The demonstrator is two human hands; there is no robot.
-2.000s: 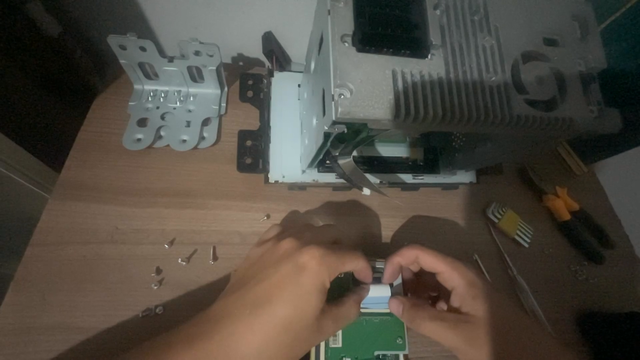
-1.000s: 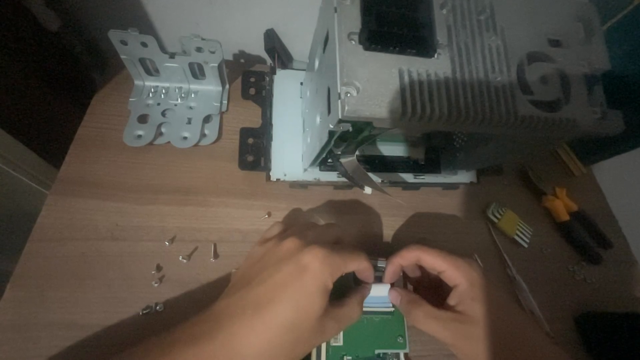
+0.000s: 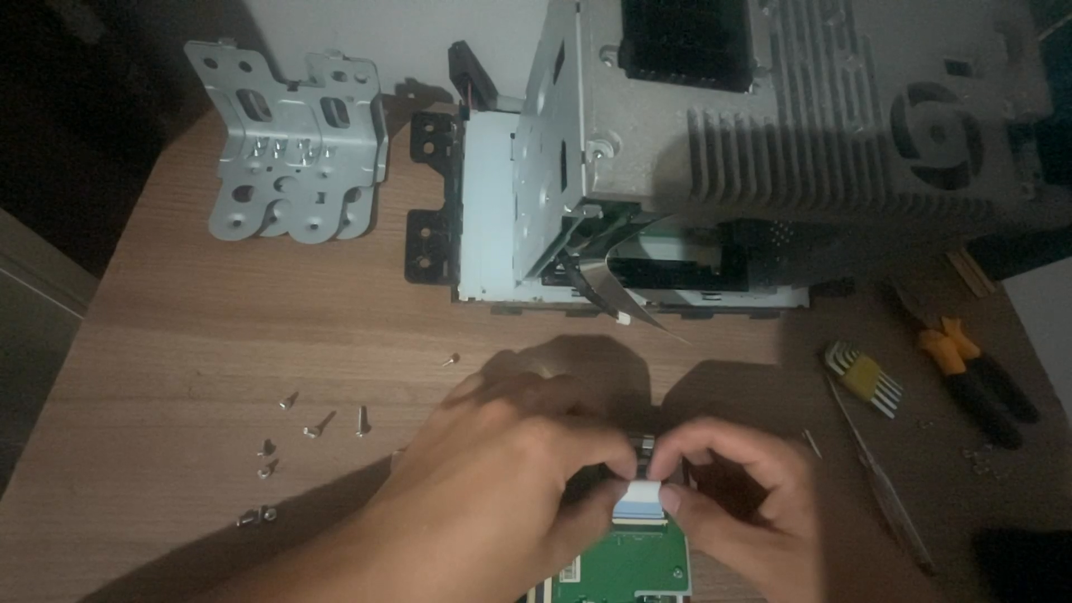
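Observation:
A green circuit board [image 3: 632, 557] lies at the bottom centre, with a white and blue flat ribbon cable [image 3: 641, 496] at a connector near its upper edge. My left hand [image 3: 536, 461] pinches the cable's left side between thumb and index finger. On the cable's right side, the thumb and index finger of my right hand [image 3: 729, 494] hold it too. The fingertips hide part of the cable and of the board's top end.
Beyond my hands stands a metal electronics chassis [image 3: 653, 151] with cooling fins and a loose flat cable [image 3: 615, 293]. A metal bracket [image 3: 301, 176] is at left, above scattered screws [image 3: 314, 431]. At right lie a hex key set [image 3: 863, 377], pliers [image 3: 971, 377] and a thin pointed tool [image 3: 888, 494].

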